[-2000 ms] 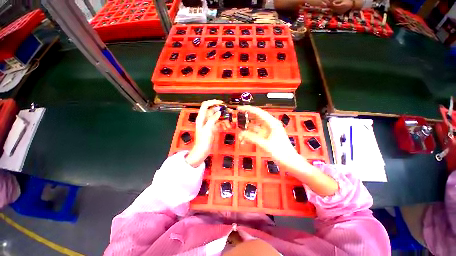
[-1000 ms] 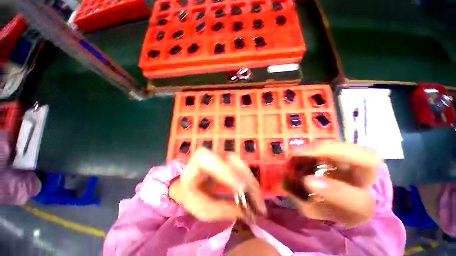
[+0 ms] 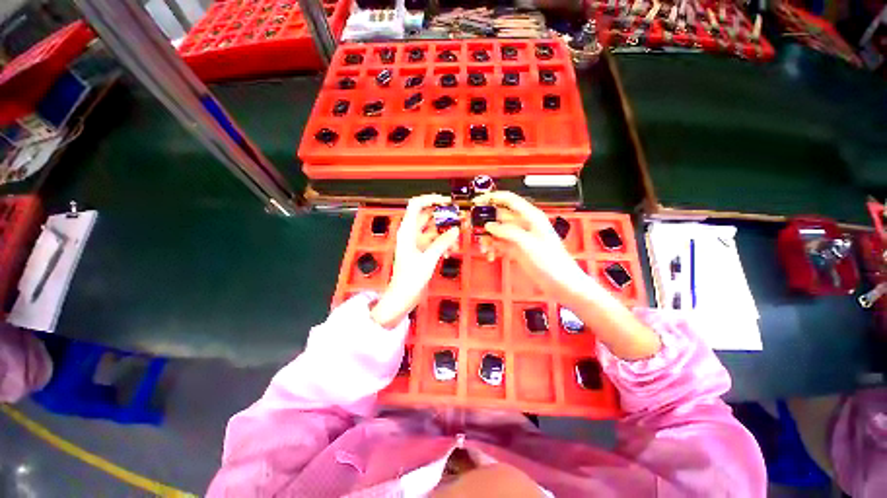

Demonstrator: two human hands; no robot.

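My left hand [image 3: 420, 243] holds a small black glossy watch unit [image 3: 446, 216] between its fingers. My right hand [image 3: 520, 238] holds another black unit [image 3: 483, 217] beside it. Both hands are above the back part of the orange-red near tray [image 3: 511, 336]. The tray has units in many pockets, and several pockets show empty. Both held screens look dark, the left one with a bluish glare. Two small shiny pieces [image 3: 482, 183] sit at the front edge of the stack, just beyond the hands.
Stacked orange-red trays [image 3: 443, 158] filled with units stand beyond. A metal upright [image 3: 195, 107] rises at the left. A clipboard [image 3: 53, 267] lies far left. A record sheet [image 3: 715, 292] with a pen [image 3: 692, 272] and a red parts box [image 3: 820, 258] are right.
A second ago both hands were low and apart over the tray's front, blurred. They are now together near its back edge, each with a unit. The view has shifted upward.
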